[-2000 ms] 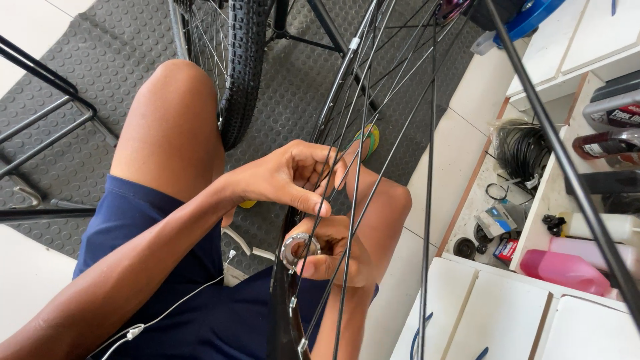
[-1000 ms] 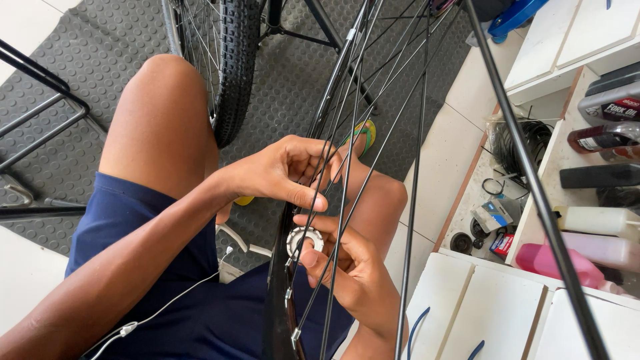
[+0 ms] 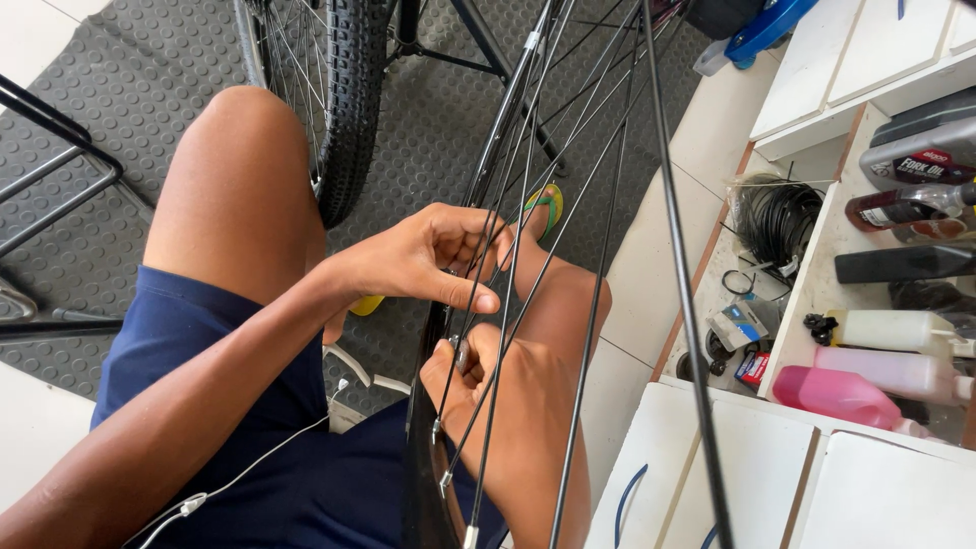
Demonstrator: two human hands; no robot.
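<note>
A spoked bicycle wheel stands across my lap, its black rim (image 3: 421,457) running up between my legs and its dark spokes (image 3: 672,206) fanning toward the top right. With my right hand (image 3: 511,412) I grip a small round metal spoke wrench (image 3: 460,354) at the rim, among the spokes; the fingers cover most of it. Just above, my left hand (image 3: 427,255) is curved around the rim and nearby spokes, thumb pointing at the right hand. Silvery spoke nipples (image 3: 446,482) show below the right hand.
Another wheel with a knobby tyre (image 3: 354,107) stands beyond my knee on the black rubber mat (image 3: 183,91). Black metal stand legs (image 3: 61,164) are at the left. At the right, an open white cabinet (image 3: 827,221) holds bottles and coiled cable (image 3: 778,221). A white earphone cord (image 3: 267,457) crosses my shorts.
The round wrench, seen face-on before, is now edge-on and mostly hidden as my right hand has turned and closed around it. My left hand has stayed at the rim.
</note>
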